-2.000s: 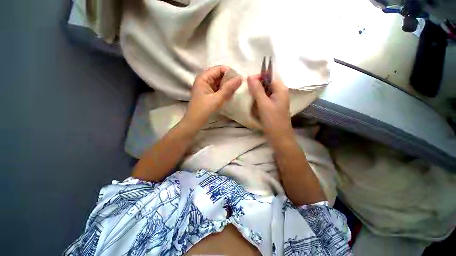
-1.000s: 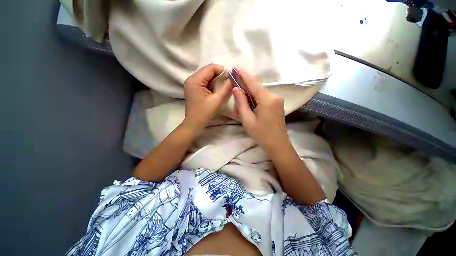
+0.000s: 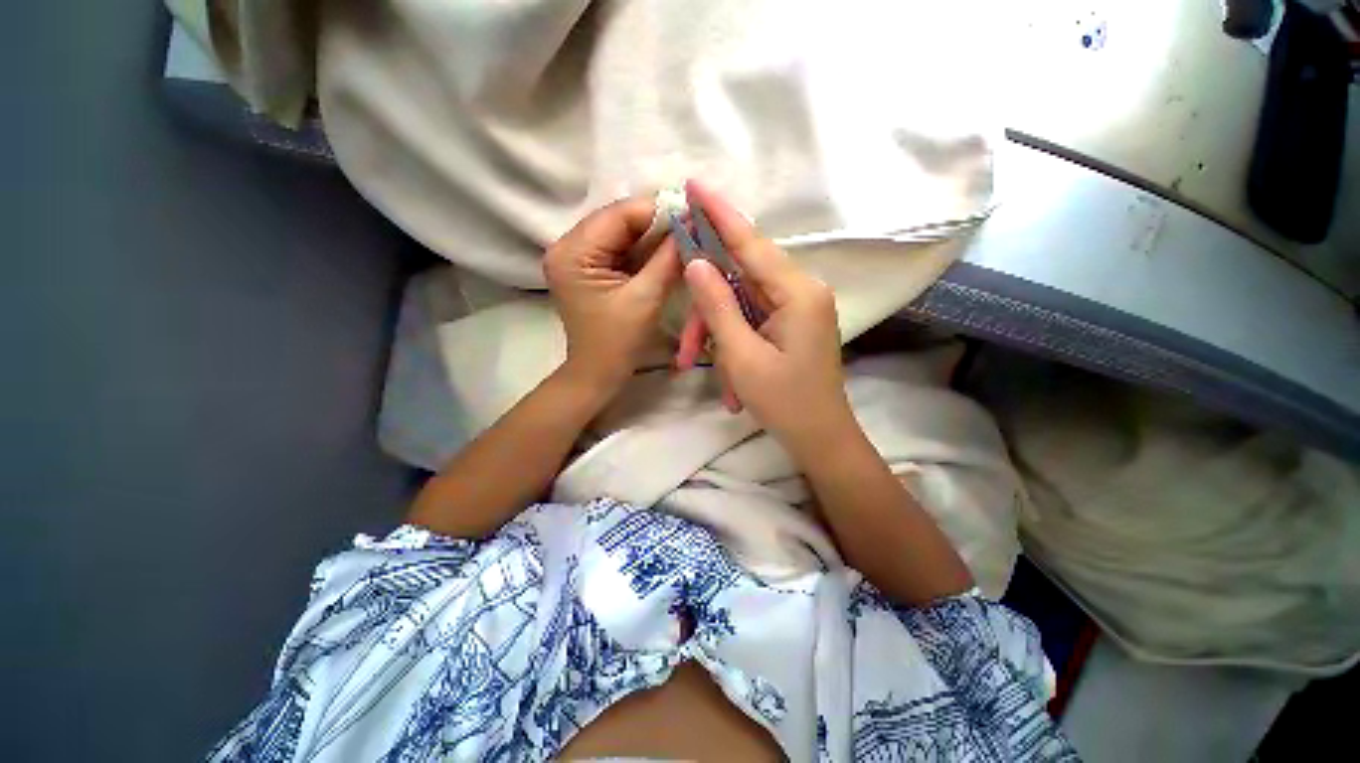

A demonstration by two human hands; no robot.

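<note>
A large cream garment piece (image 3: 716, 90) lies over the table and hangs over its front edge. My left hand (image 3: 609, 283) pinches a small edge of the cream cloth between thumb and fingertips. My right hand (image 3: 776, 321) holds metal thread snips (image 3: 707, 248), blades pointing up and left at the pinched edge, close to my left fingertips. Any thread between the blades is too small to tell.
The white table (image 3: 1111, 231) has a grey ridged edge. A black oblong object (image 3: 1295, 127) lies at the upper right. More cream cloth (image 3: 746, 492) is heaped in my lap. A duller beige pile (image 3: 1193, 522) sits lower right. A grey wall (image 3: 179, 447) is at left.
The snips have gone from pointing up, apart from my left hand, to lying at my left fingertips. My right hand has moved left. A small pale cloth edge now shows above the fingertips.
</note>
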